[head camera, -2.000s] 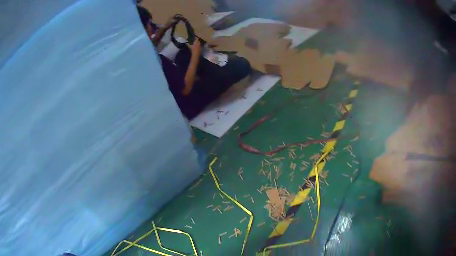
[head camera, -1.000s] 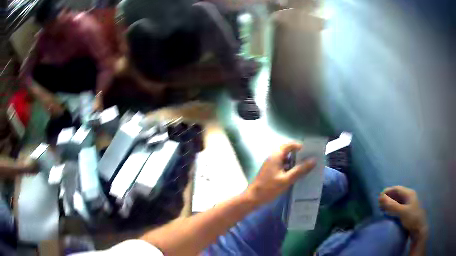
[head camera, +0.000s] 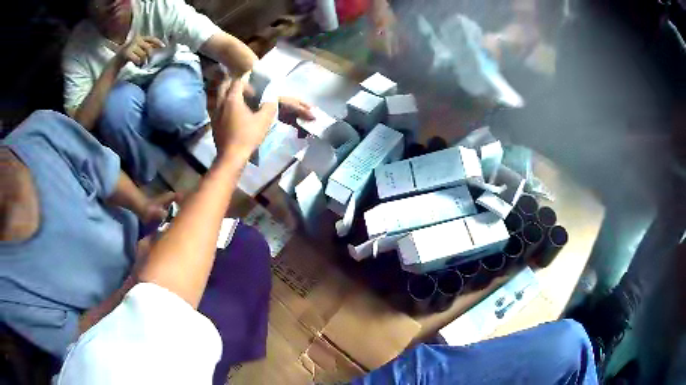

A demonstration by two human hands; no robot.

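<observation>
My left hand [head camera: 242, 120] reaches up from the lower left and grips a pale carton [head camera: 260, 84], seen nearly end-on and partly hidden by the fingers. My right hand is out of the picture. Right of centre, printed pale cartons [head camera: 430, 173] lie side by side, some with loose end flaps, on and beside a tight cluster of upright black tubes [head camera: 492, 262] with round open mouths. A flat carton with a dark product picture [head camera: 496, 304] lies in front of the tubes.
Brown cardboard [head camera: 372, 323] with printed letters lies underneath. At the left sit a person in blue [head camera: 60, 233] and one in a pale shirt [head camera: 173, 30]. Another hand [head camera: 295, 110] is close beyond mine. My blue-clad leg [head camera: 496, 357] is at the bottom edge.
The view has swung from the blue-covered stack and floor to the work area. My left hand has moved the carton away to the upper left. My right hand has left the picture.
</observation>
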